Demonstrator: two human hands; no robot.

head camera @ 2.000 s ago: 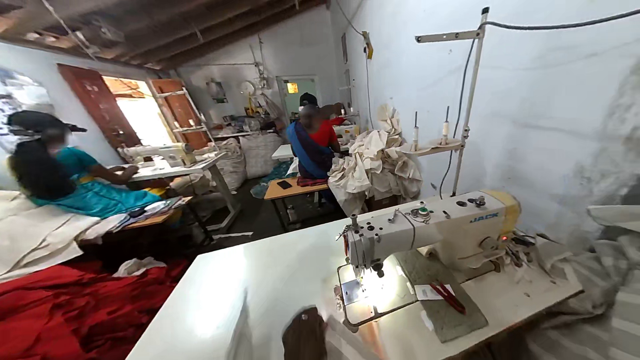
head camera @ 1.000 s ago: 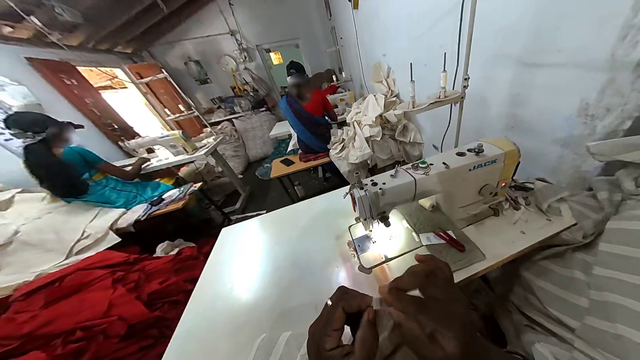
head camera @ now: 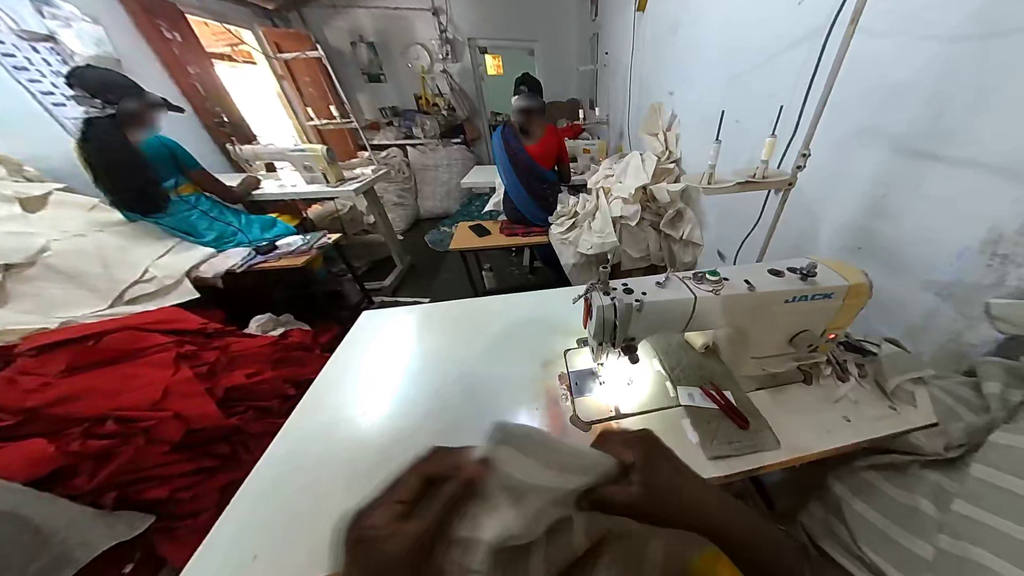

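Note:
Striped light fabric (head camera: 536, 480) is held up between my two hands, near the front edge of the white sewing table (head camera: 432, 360). My left hand (head camera: 416, 512), blurred, grips the fabric's left side. The fabric's upper right corner is pinched in my right hand (head camera: 640, 480). Just beyond them stands a white Jack industrial sewing machine (head camera: 720, 312), its lamp shining on the needle plate (head camera: 620, 388). To the right of the needle lies a grey cloth pad (head camera: 712, 400), with red-handled thread snips (head camera: 726, 406) on it.
Red fabric (head camera: 144, 408) is heaped left of the table. Striped fabric (head camera: 944, 488) hangs at the right. A thread stand (head camera: 740, 186) rises behind the machine, beside piled cream fabric (head camera: 632, 208). Two people (head camera: 160, 168) (head camera: 532, 152) sit at other machines.
The fabric has been raised between my hands and shows more fully than one second ago. Two seconds ago, only one hand was plainly visible at the table's front edge.

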